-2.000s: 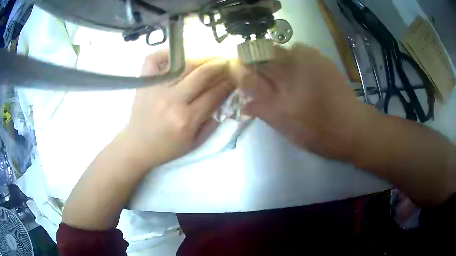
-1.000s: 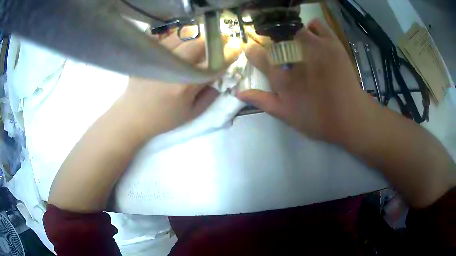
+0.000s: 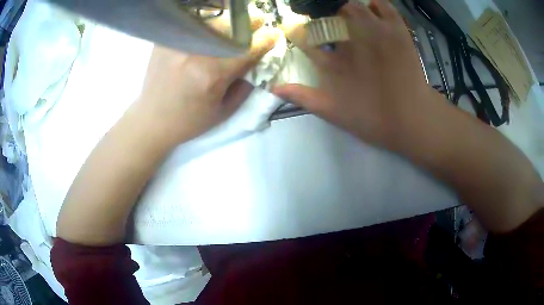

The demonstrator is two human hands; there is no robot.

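Note:
White fabric (image 3: 241,116) lies under and between my hands at the sewing machine's needle area (image 3: 268,15), which glows with lamp light. My left hand (image 3: 191,89) holds the fabric from the left, its fingertips near the needle and partly behind the grey curved bar (image 3: 179,27). My right hand (image 3: 370,77) is on the right, its thumb near the cloth's edge and its fingers spread behind the ribbed cream knob (image 3: 327,30). Whether it grips the cloth is unclear. Glare hides the fingertips and the stitch point.
Black-handled shears (image 3: 471,65), slim silver tools (image 3: 438,59) and a tan card (image 3: 502,50) lie at the right. More white cloth (image 3: 51,65) covers the left side. The white table edge (image 3: 286,235) curves before my dark red clothing. A fan (image 3: 13,283) is at lower left.
Since the first frame my fingers have spread apart around the needle area and the fabric between them shows more. The machine head now appears higher in the picture.

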